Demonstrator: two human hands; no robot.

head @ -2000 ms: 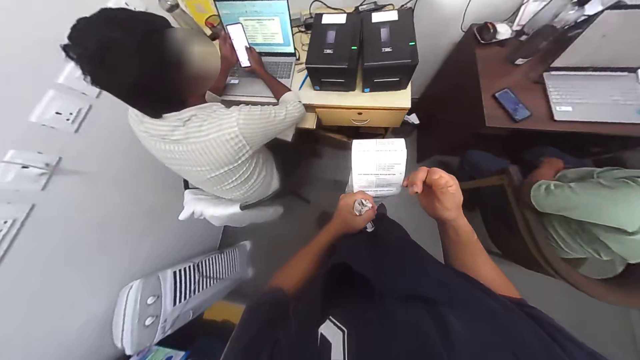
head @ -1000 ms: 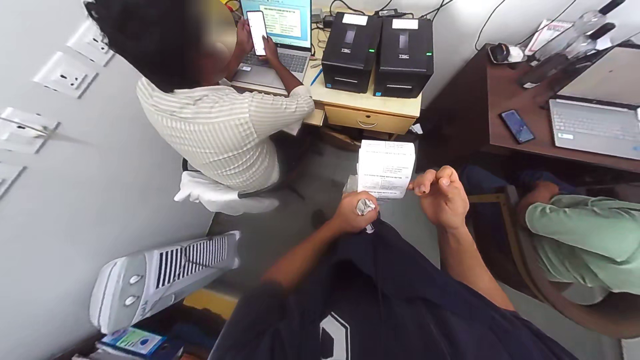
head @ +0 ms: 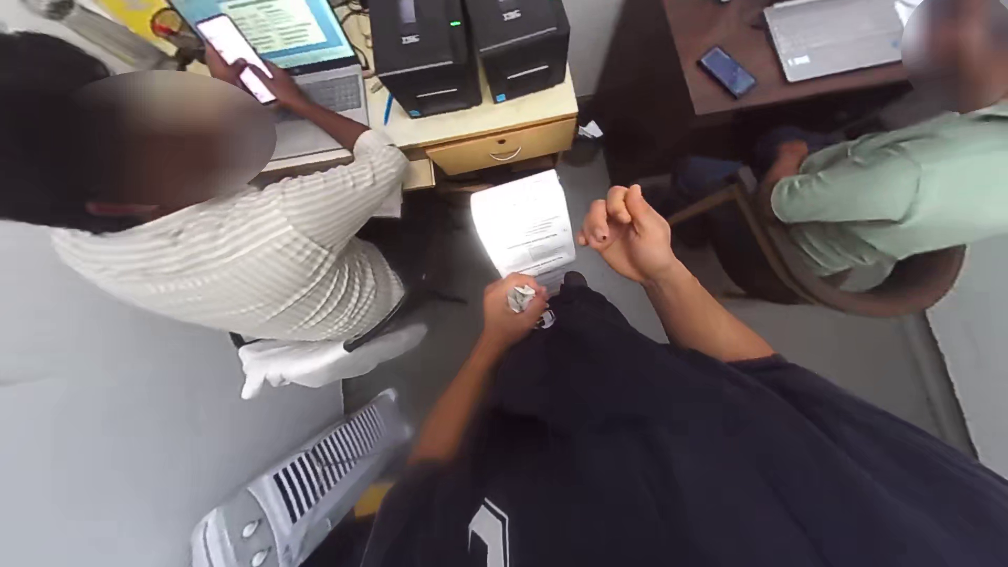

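My left hand (head: 510,311) is closed around the lower end of a white printed paper sheet (head: 524,220), which curls upward and away from me. A crumpled piece of pale paper (head: 520,298) pokes out of the same fist. Just right of the sheet is my right hand (head: 628,235), palm partly up, with its fingers curled loosely and nothing seen in it. A small gap shows between its fingertips and the sheet's right edge. The sheet bears printed lines. Its bottom end is hidden in my left hand.
Two black label printers (head: 429,59) stand on a light wooden desk (head: 504,126) ahead, beside a laptop (head: 331,87). A seated person in a striped shirt holds a phone (head: 236,59) at left. Another person sits at right by a brown desk (head: 689,47). A white air cooler (head: 303,488) stands lower left.
The view has shifted, with the desks now higher in it. Both hands keep much the same pose, the left still gripping the paper. The person at right now leans into view.
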